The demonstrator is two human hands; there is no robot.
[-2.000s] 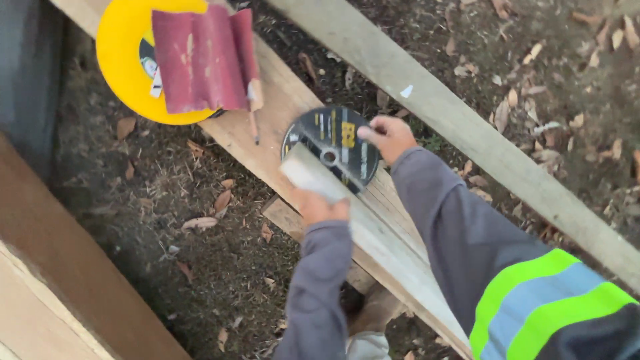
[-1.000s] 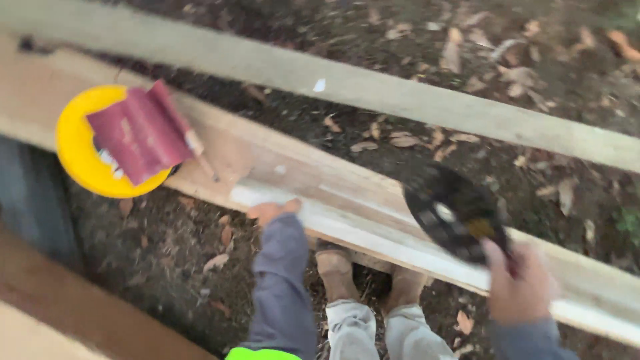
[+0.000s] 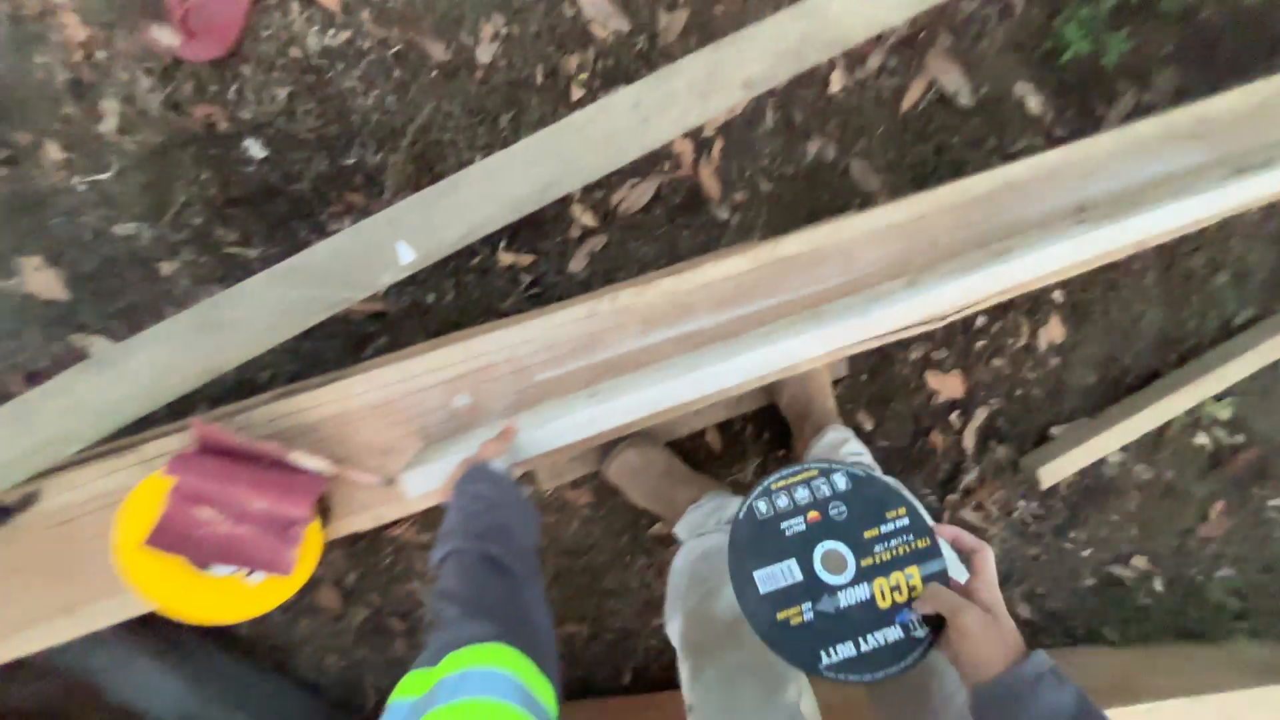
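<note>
In my right hand (image 3: 965,610) is a black abrasive cutting disc (image 3: 800,620), pinched at its right edge, its printed face up, above my trouser legs. My left hand (image 3: 485,455) rests at the left end of a pale, narrow wooden strip (image 3: 640,405) lying along a wide plank (image 3: 620,320); whether its fingers grip the strip is unclear. Left of that hand, a pencil (image 3: 335,468) lies on the plank, beside a curled piece of dark red sandpaper (image 3: 235,510) on top of a round yellow object (image 3: 220,600).
A weathered board (image 3: 500,210) runs diagonally beyond the plank. Another timber piece (image 3: 1150,410) lies on leaf-littered ground at right. My boots are beneath the plank's near edge. A red scrap (image 3: 208,25) lies at the upper left, and more timber (image 3: 1170,665) crosses the lower right.
Two seconds ago the disc was over the plank and strip between both hands; my right hand has carried it off them toward my legs. My left hand stays at the strip. The view has turned.
</note>
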